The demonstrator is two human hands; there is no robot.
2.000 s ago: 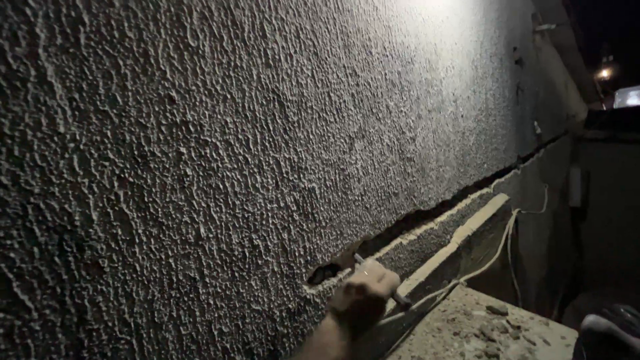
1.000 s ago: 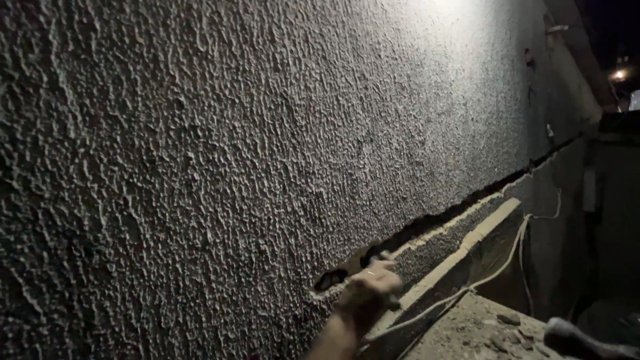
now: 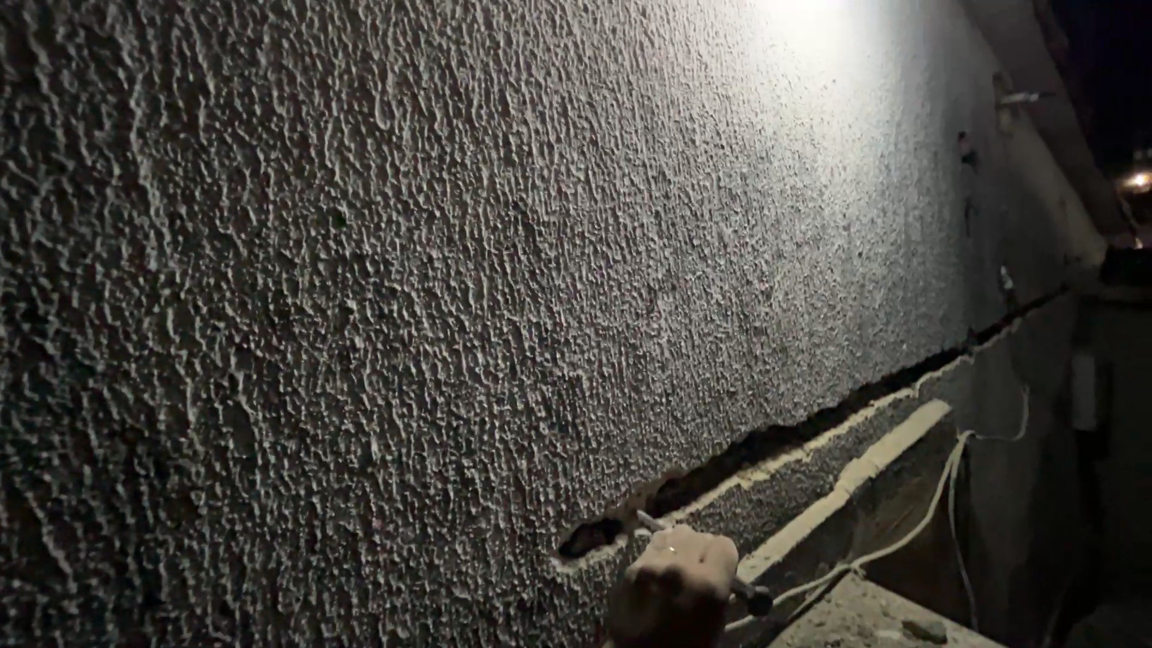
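My left hand (image 3: 679,571) is closed around a narrow rod-like metal tool, probably a chisel (image 3: 650,520). Its thin end points up and left at the lower lip of a rough groove (image 3: 756,450) cut in the textured wall (image 3: 450,270). A darker, thicker end sticks out below my fingers on the right. Just left of the tool's tip lies the groove's near end, a dark hollow (image 3: 589,537) with a pale broken edge. Whether the tip touches the wall cannot be told. My right hand does not show.
Below the groove runs a pale ledge (image 3: 850,486). A light cable (image 3: 909,535) hangs past it, close to my hand. At the bottom right is a flat surface (image 3: 855,616) with rubble on it. Small fittings (image 3: 1026,96) stick out of the wall farther off; the far right is dark.
A dark object at the lower right of both earlier frames is out of view now. My left hand still holds the tool by the groove's near end.
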